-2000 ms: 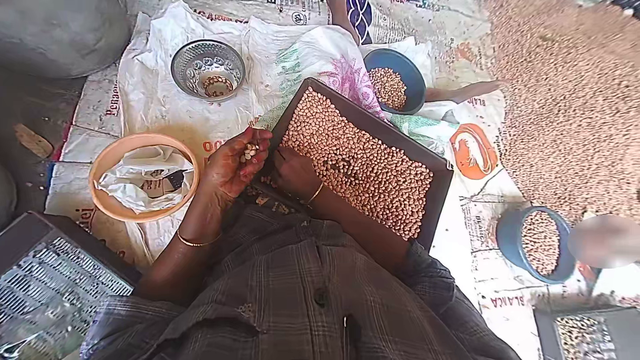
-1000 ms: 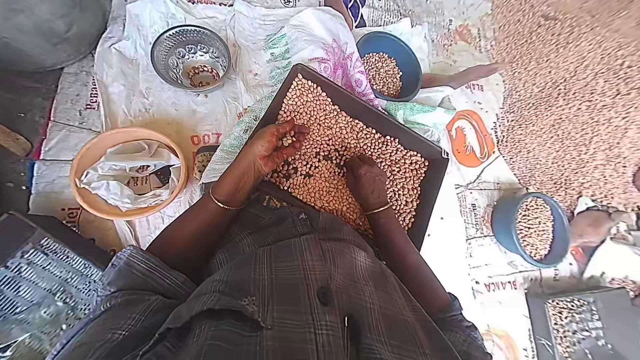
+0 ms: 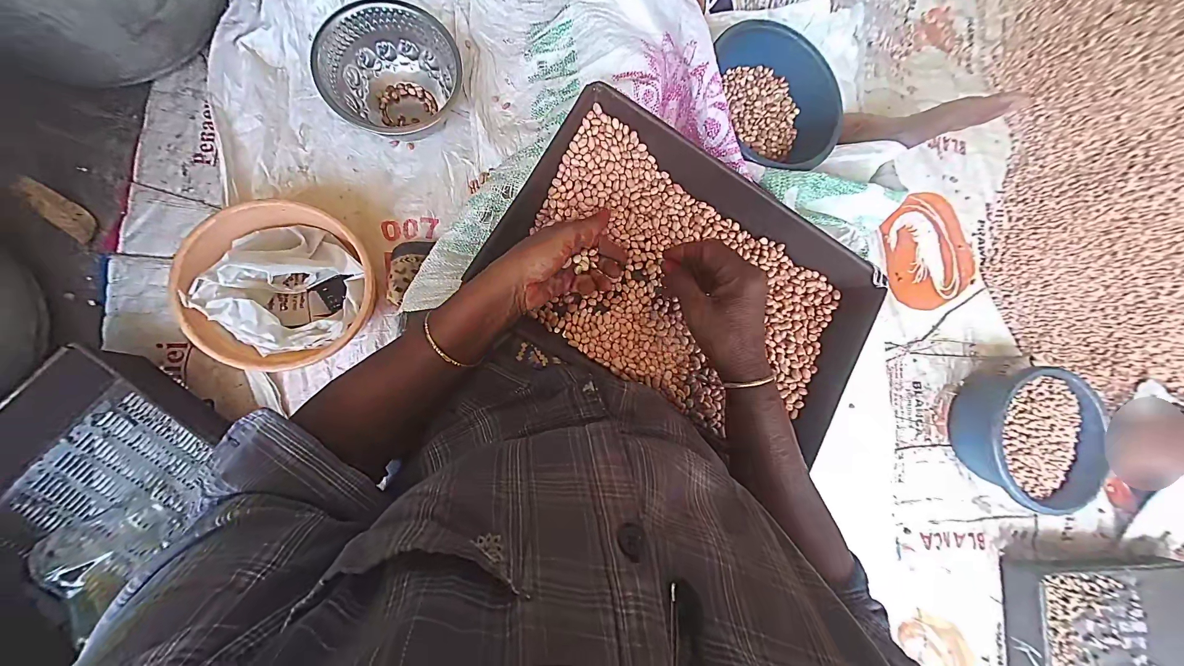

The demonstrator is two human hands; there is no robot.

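A dark rectangular tray [image 3: 856, 356] full of pale brown nuts or beans [image 3: 615, 171] rests across my lap. Over its left part my left hand [image 3: 573, 259] is palm-up with curled fingers, holding a few pale kernels [image 3: 585, 264]. To the right, my right hand [image 3: 717, 287] hangs just above the heap, thumb and fingertips pinched together; whether something small is between them cannot be told. Darker pieces lie among the nuts between both hands. Each wrist wears a thin bangle.
An orange basin [image 3: 185, 305] with white plastic is at left, a metal bowl [image 3: 319, 60] beyond it. Blue buckets of nuts stand at the upper right [image 3: 823, 102] and right [image 3: 971, 435]. Nuts cover the far-right ground [image 3: 1101, 185]. Another person's limb [image 3: 934, 120] reaches in near the upper bucket.
Two seconds ago my hands were close together at the tray's left edge; my right hand has since moved right, over the nuts. My left hand still holds kernels.
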